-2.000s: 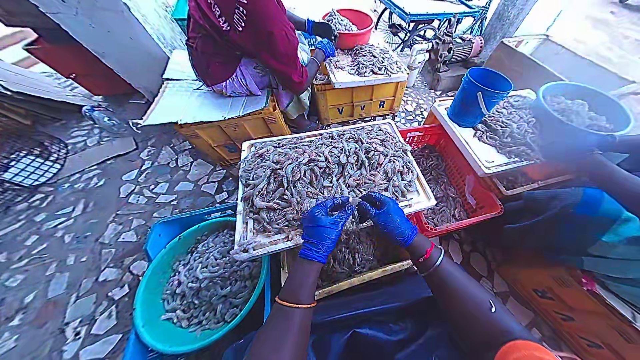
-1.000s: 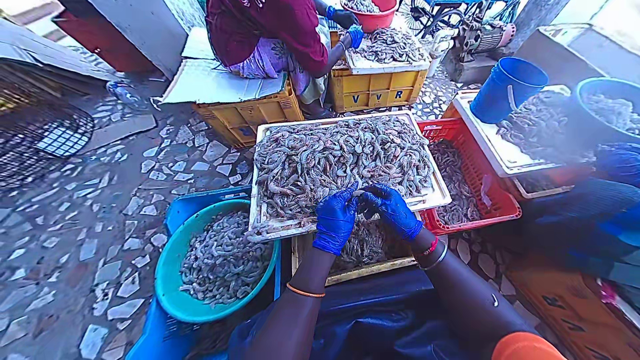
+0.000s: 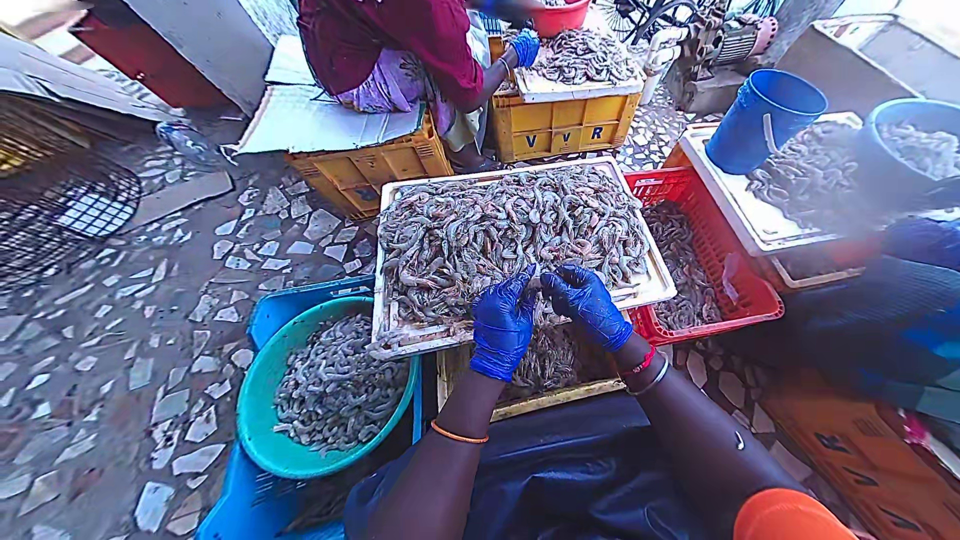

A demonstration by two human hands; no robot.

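Observation:
Both my hands wear blue gloves and meet over the near edge of a white tray (image 3: 381, 289) heaped with whole shrimp (image 3: 510, 225). My left hand (image 3: 504, 322) and my right hand (image 3: 586, 304) have their fingertips pinched close together around what looks like a small shrimp, mostly hidden by the fingers. Below my hands, a crate (image 3: 517, 409) holds darker shrimp matter. To the left, a teal basin (image 3: 255, 420) holds many paler shrimp (image 3: 341, 386). Right of the tray, a red plastic crate (image 3: 765, 304) contains more shrimp matter.
The teal basin rests on a blue crate (image 3: 247, 495). At right stand a white tray (image 3: 739, 217) of shrimp, a blue bucket (image 3: 766, 120) and a co-worker's blue basin (image 3: 874, 139). Another person sits ahead beside a yellow crate (image 3: 562, 127). Mosaic stone floor (image 3: 202, 390) lies at left.
The view has shifted slightly. My hands stay close together at the tray's near edge, with small finger movements. The person ahead has moved a gloved hand near the far shrimp pile.

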